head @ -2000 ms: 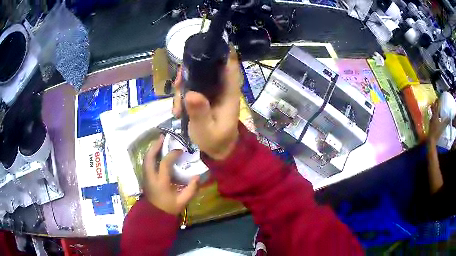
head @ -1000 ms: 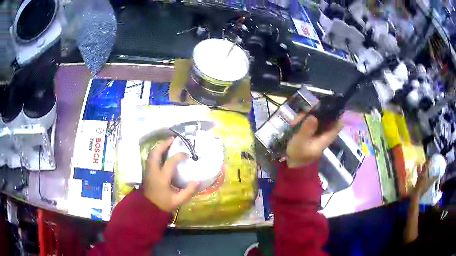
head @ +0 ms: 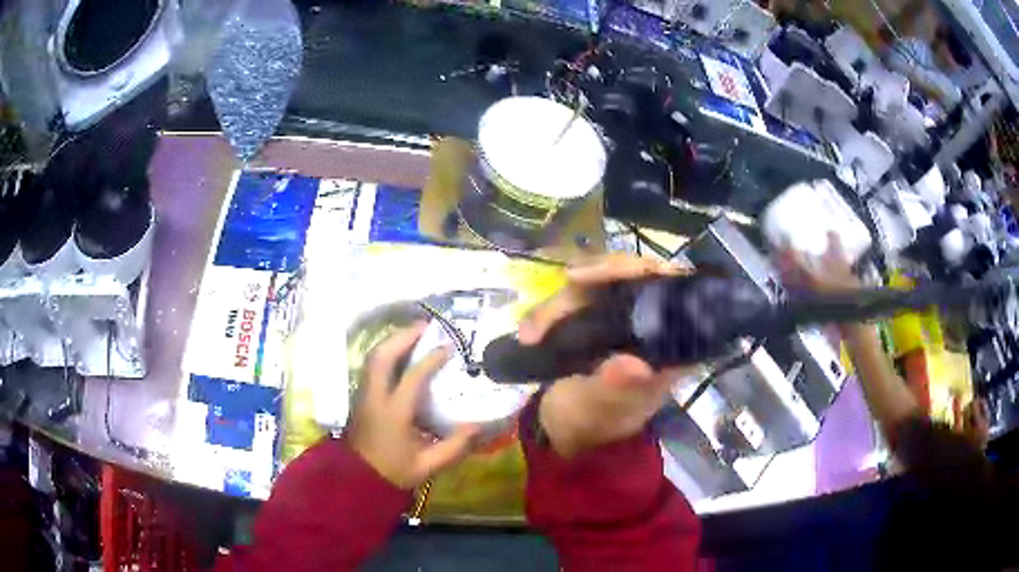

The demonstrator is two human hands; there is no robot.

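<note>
A white round unit (head: 475,391) lies on the yellow tape-wrapped pad (head: 481,486), over an orange-red ring that shows at its edge. Dark lead wires (head: 449,326) rise from the unit. My left hand (head: 400,408) holds the unit's left side, thumb at the near edge. My right hand (head: 603,358) holds the black electric screwdriver (head: 682,324), which lies nearly level in view, its front end over the unit's right part. The bit tip and any screw cannot be made out.
A tin can (head: 542,151) with a stick stands behind the pad. Metal screw feeders (head: 737,413) are right. Another person's hand (head: 827,268) holds a white part (head: 816,218) beyond them. White units with black domes (head: 112,251) stand left. A bag of grains (head: 255,73) is at the back left.
My right hand has brought the screwdriver from over the feeders back left to the unit. My left hand stays on the unit. The other person's hand and white part have moved nearer the feeders.
</note>
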